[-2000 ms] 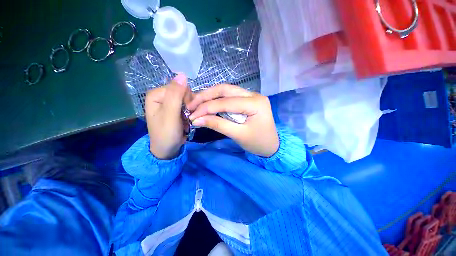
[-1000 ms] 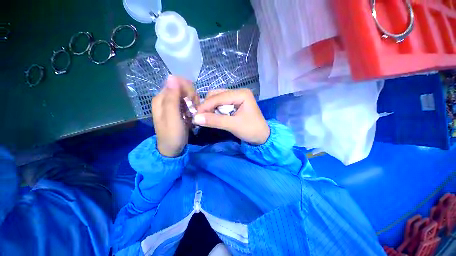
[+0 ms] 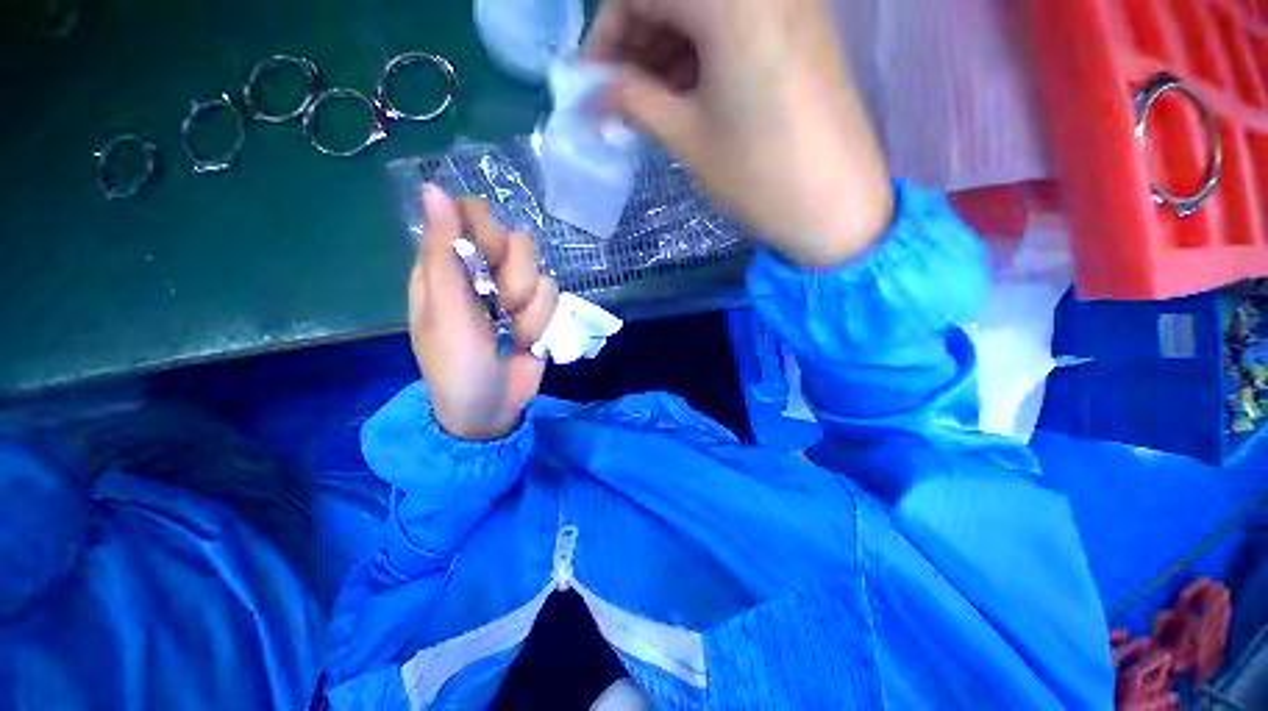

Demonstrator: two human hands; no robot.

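My left hand [image 3: 480,327] grips a silver metal ring [image 3: 477,271], mostly hidden by the fingers. A small white cloth [image 3: 577,328] sticks out from the same hand on its right side. My right hand [image 3: 744,118] is at the neck of the translucent solvent bottle [image 3: 591,188], thumb and fingers around its top. The hand hides part of the bottle, and the mouth cannot be seen clearly. The round flip lid [image 3: 531,28] hangs open beside the neck.
Several metal rings [image 3: 342,122] lie on the green bench [image 3: 278,278] at the left. Wrinkled clear plastic over a grey mesh mat [image 3: 681,222] lies under the bottle. A red tray [image 3: 1099,208] holding a ring [image 3: 1179,145], white sheets [image 3: 960,84] and a blue bin [image 3: 1133,368] are at the right.
My right hand has left the ring and moved up and right to the bottle, which has shifted with its lid. The cloth is now in my left hand. The view has shifted slightly.
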